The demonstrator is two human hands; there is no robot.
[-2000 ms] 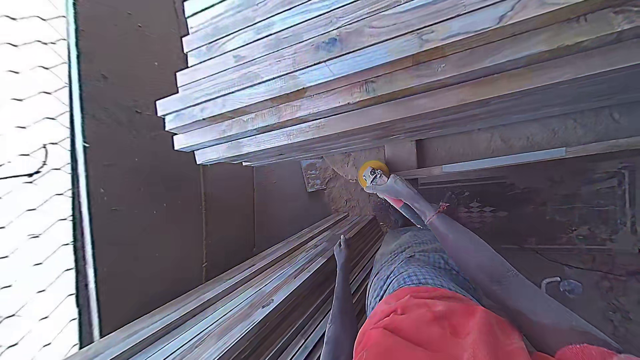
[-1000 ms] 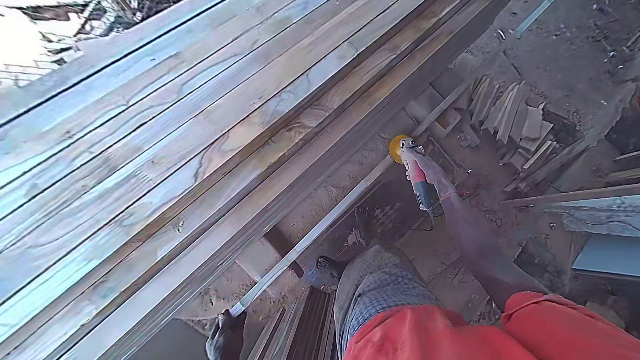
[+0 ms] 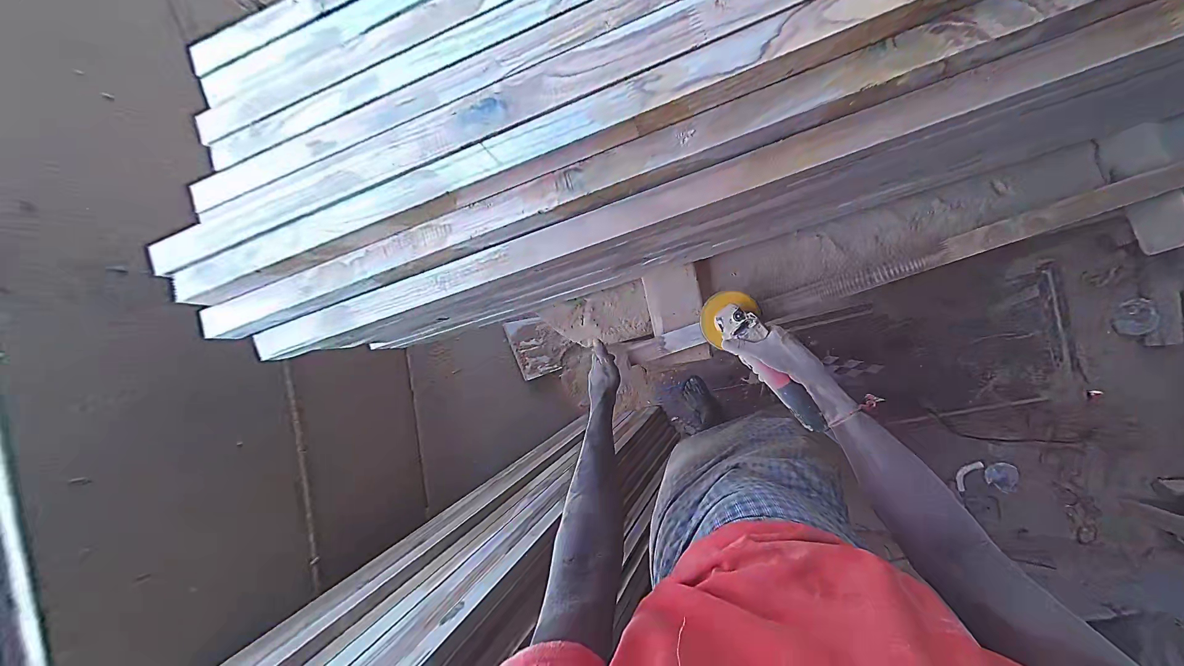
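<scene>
My right hand (image 3: pixel 772 351) grips an angle grinder (image 3: pixel 797 400) with a red and dark body and a yellow disc (image 3: pixel 726 314). The disc lies over or against a long wooden strip (image 3: pixel 980 239) running below the big stack of planks (image 3: pixel 555 185). My left hand (image 3: pixel 603 370) reaches down near the left end of that strip, beside a dusty block; whether its fingers hold anything I cannot tell. A pale wood block (image 3: pixel 673 298) sits crosswise under the stack, just left of the disc.
More long planks (image 3: pixel 499 546) lie at my lower left, beside my foot (image 3: pixel 700 402). A brown wall or panel surface (image 3: pixel 351 444) stretches along the left. A dark cable (image 3: pixel 999 438) crosses the ground at right.
The view has swung strongly. One second ago my left hand was at the near end of a pale strip, with the grinder farther along it; now both hands are closer together.
</scene>
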